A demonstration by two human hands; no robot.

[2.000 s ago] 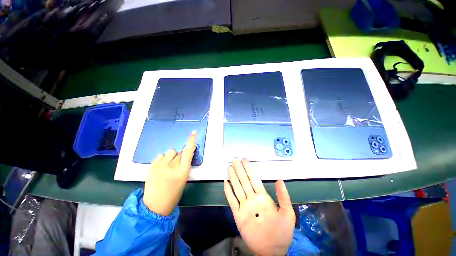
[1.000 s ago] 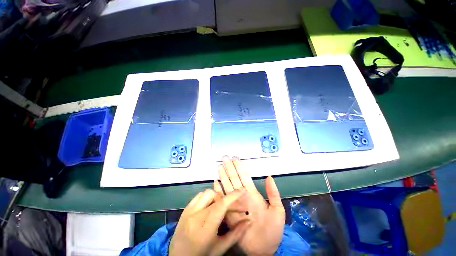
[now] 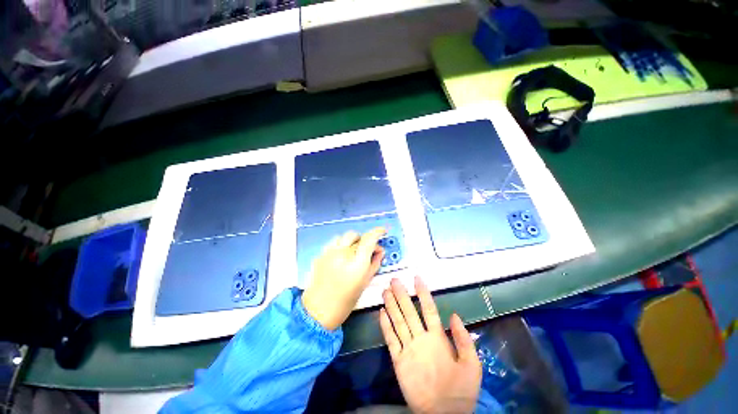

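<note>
A white foam tray [image 3: 283,234] holds three blue tablets, backs up: left [image 3: 214,263], middle [image 3: 344,190] and right [image 3: 477,230]. Clear wrinkled film crosses them. My left hand [image 3: 344,271] is on the middle tablet, with thumb and forefinger close together at its camera bump [image 3: 392,252]. Whether a small part is between the fingertips is hidden. My right hand [image 3: 435,356] is palm up at the tray's front edge, fingers spread, and no black dot shows on it.
A blue parts bin [image 3: 105,271] with dark pieces stands left of the tray. A black strap [image 3: 554,101] and another blue bin [image 3: 508,36] are at the back right. A blue stool [image 3: 599,348] is below the bench's front edge.
My left hand has moved from my right palm to the middle tablet's camera corner. The black dot on my right palm no longer shows. The view has shifted and tilted.
</note>
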